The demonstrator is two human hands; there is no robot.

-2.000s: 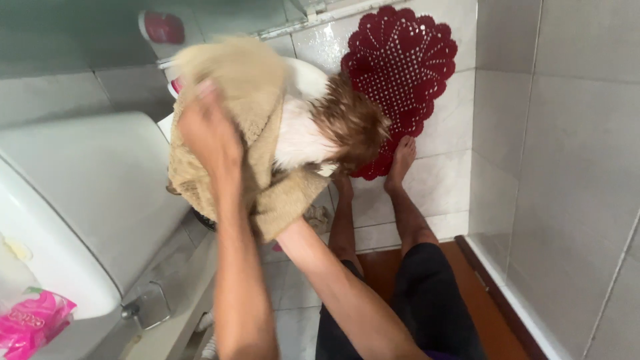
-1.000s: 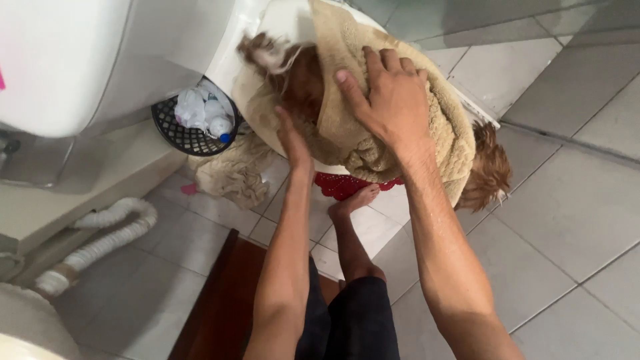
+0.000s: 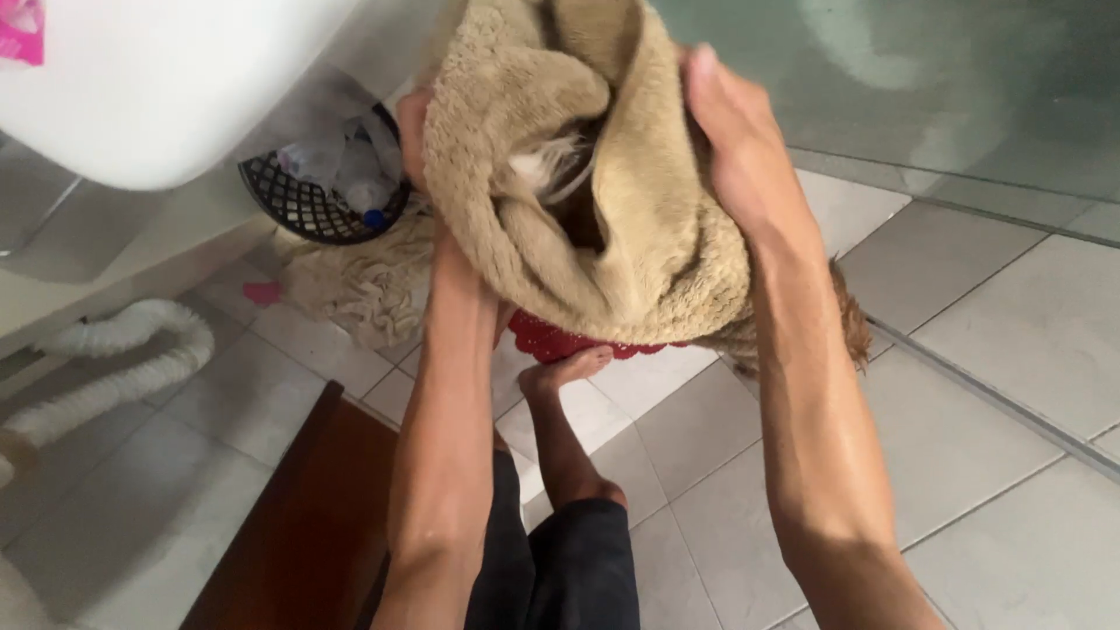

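A beige plush towel is wrapped round a furry animal, seemingly a small dog. Light fur shows in an opening between the folds, and reddish-brown fur sticks out beyond my right forearm. My left hand is against the towel's left side, its fingers mostly hidden behind the cloth. Against the right side lies my right hand, thumb up along the cloth; its fingertips are largely out of sight. The animal's face cannot be made out.
A black lattice basket with plastic waste stands at the left, above a crumpled cream cloth. A white ribbed hose lies lower left. A red mat is beneath the towel. Glass and a metal floor track are at the right.
The towel now covers the animal's head area, where brown fur was exposed a second ago. My right hand has gone from flat on top of the towel to its right side. The view has shifted.
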